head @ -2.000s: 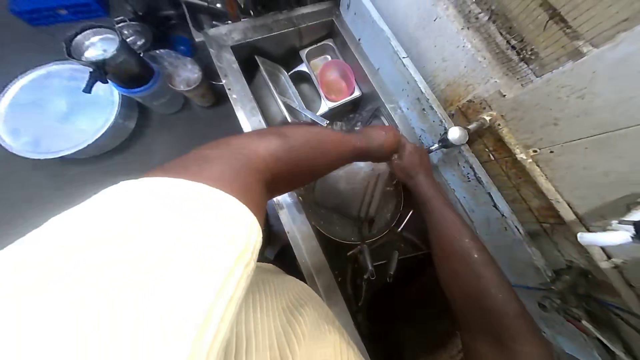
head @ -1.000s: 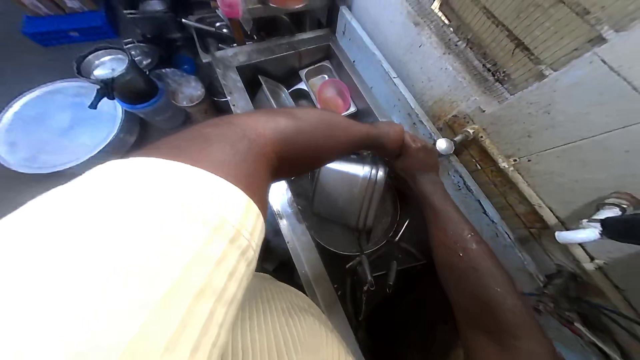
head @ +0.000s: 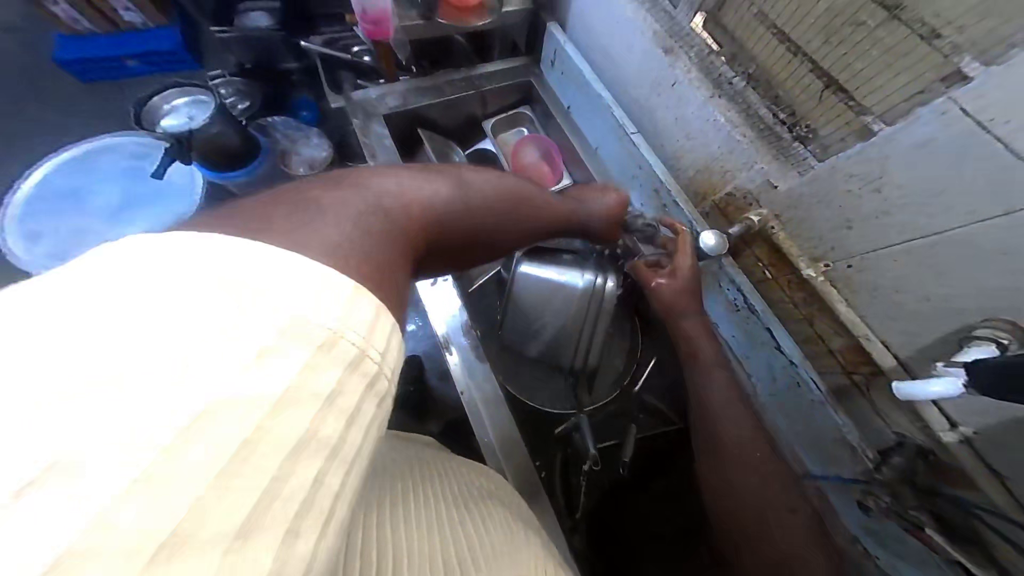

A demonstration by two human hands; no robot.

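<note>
My left hand [head: 602, 212] reaches in from the left over the steel sink [head: 472, 376], its fingers curled and mostly hidden. Facing it, my right hand [head: 670, 276] bends its fingers around a small wet, shiny thing [head: 640, 232], which lies between both hands and is too blurred to name. Just below the hands, a rectangular steel pan [head: 552, 308] rests upside down on a large round metal vessel [head: 528, 392]. A pink bowl [head: 536, 160] sits on a small steel container [head: 512, 124] at the sink's far end.
A tap [head: 713, 242] juts from the wall by my right hand. Metal utensils [head: 588, 440] lie below the round vessel. A large lidded pot [head: 104, 200], a dark jug [head: 224, 144] and a blue crate [head: 124, 56] stand at the left.
The hands were close together at the tap; now my left hand is up and left of my right hand, whose fingers have spread, and a shiny thing shows between them. The view has shifted somewhat.
</note>
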